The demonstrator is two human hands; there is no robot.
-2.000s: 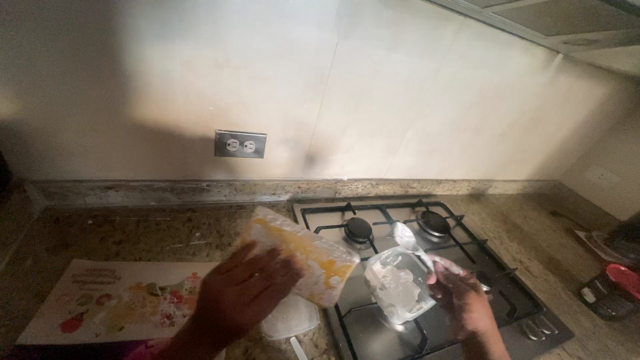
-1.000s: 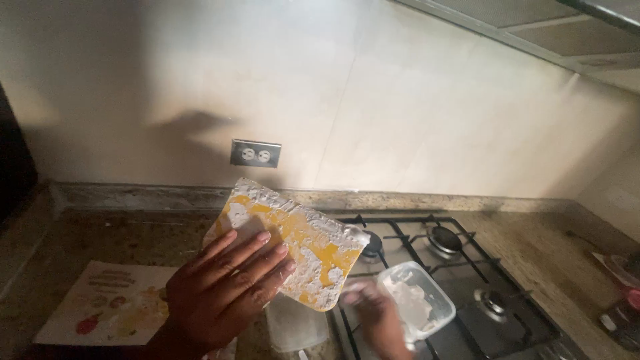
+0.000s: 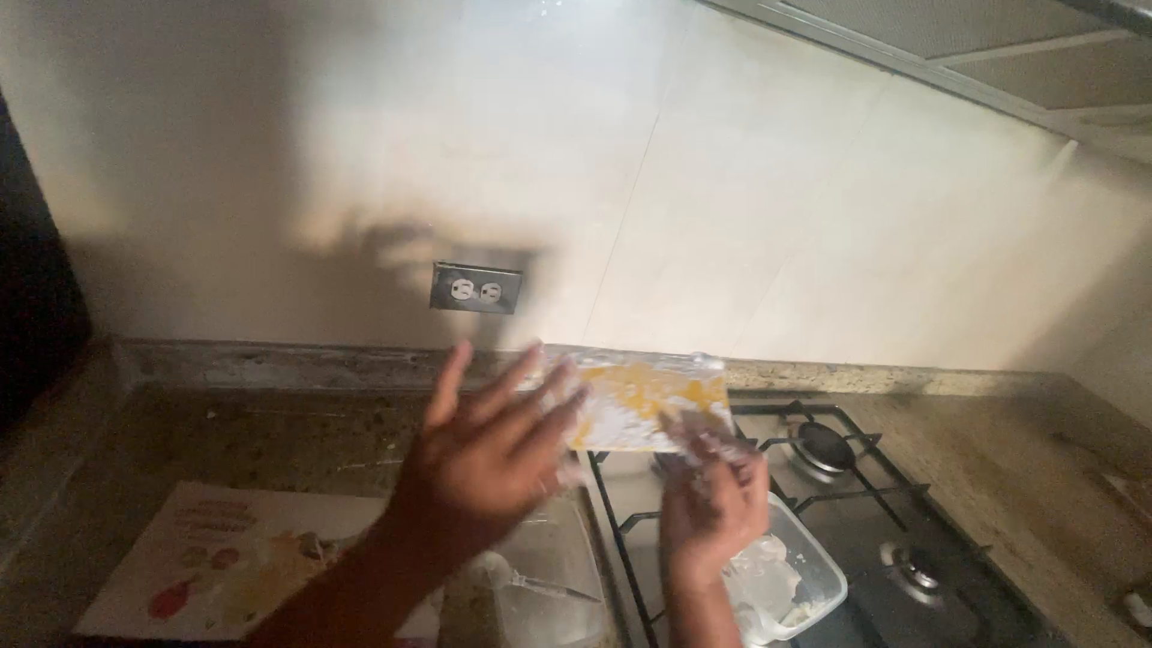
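A yellow rectangular slab or board [image 3: 648, 396], smeared with a white paste, is raised near the wall above the stove's left edge. My left hand [image 3: 495, 450] is spread, blurred, at its left edge; whether it grips the slab cannot be told. The fingers of my right hand [image 3: 715, 504] are at the slab's lower right; their hold on it is unclear. Below and right of that hand, a clear plastic container [image 3: 823, 562] with white paste sits on the gas stove. A spoon [image 3: 549, 587] smeared with white lies on a clear plastic lid or container [image 3: 576, 621] on the counter.
A gas cooktop [image 3: 954, 594] with black grates is at the right. A printed placemat or sheet [image 3: 135, 576] lies on the granite counter [image 3: 270, 441]. An electrical outlet [image 3: 475, 288] is on the wall behind my hands, and a range hood [image 3: 900, 54] overhangs the upper right.
The spoon, in my right hand two seconds ago, now lies on the counter side. My right hand has moved from beside the container up to the slab. My left hand's fingers have spread.
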